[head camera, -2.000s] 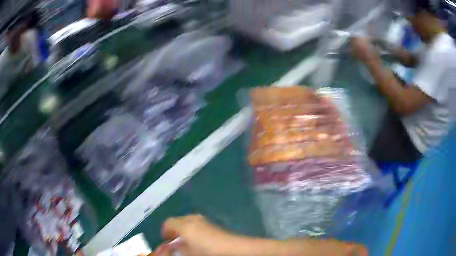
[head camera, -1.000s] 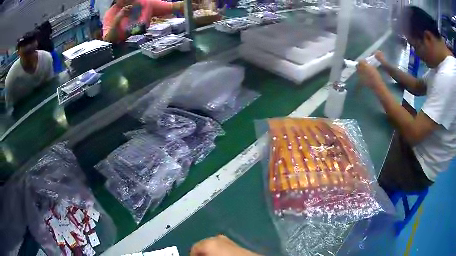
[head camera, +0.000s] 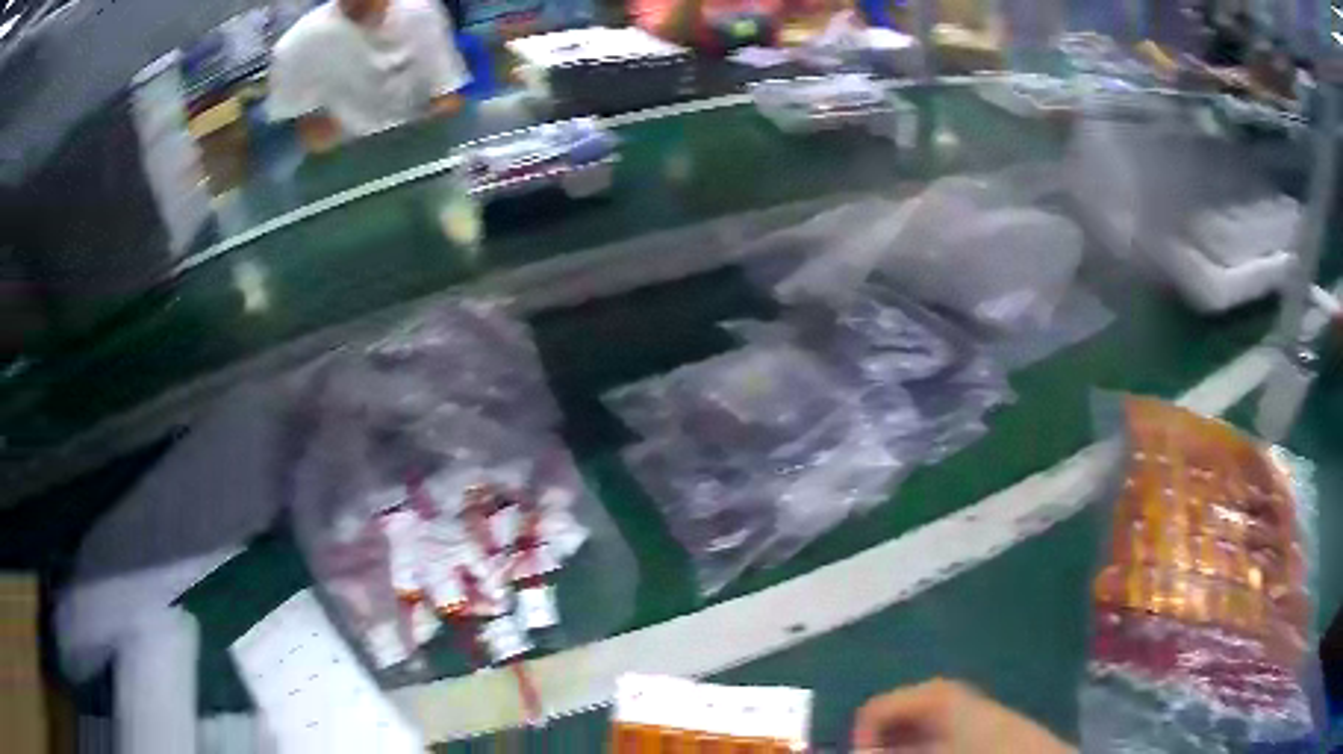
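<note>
A block of orange parts (head camera: 710,740) with a strip of white pads (head camera: 713,704) along its top edge lies at the bottom centre, cut off by the picture's edge. My right hand (head camera: 943,719) is just right of the block, blurred, its fingers bent near a dark red bit at the bottom edge; whether it holds anything is unclear. My left hand is out of the picture. A clear bag of padded wired pieces (head camera: 469,567) lies at left. A long white pad sheet (head camera: 317,678) lies at bottom left.
A bag of orange parts (head camera: 1200,545) lies at right. Greyish clear bags (head camera: 810,427) lie in the centre. A pale strip (head camera: 943,552) crosses the green bench. White foam-like blocks (head camera: 1237,243) stand at back right. A person in a white shirt (head camera: 368,67) sits across the conveyor; trays (head camera: 542,159) lie on it.
The view has swung left, so bags and bench appear further right. The orange block and the pad sheet at left have come into view. My right hand shows further right in the picture.
</note>
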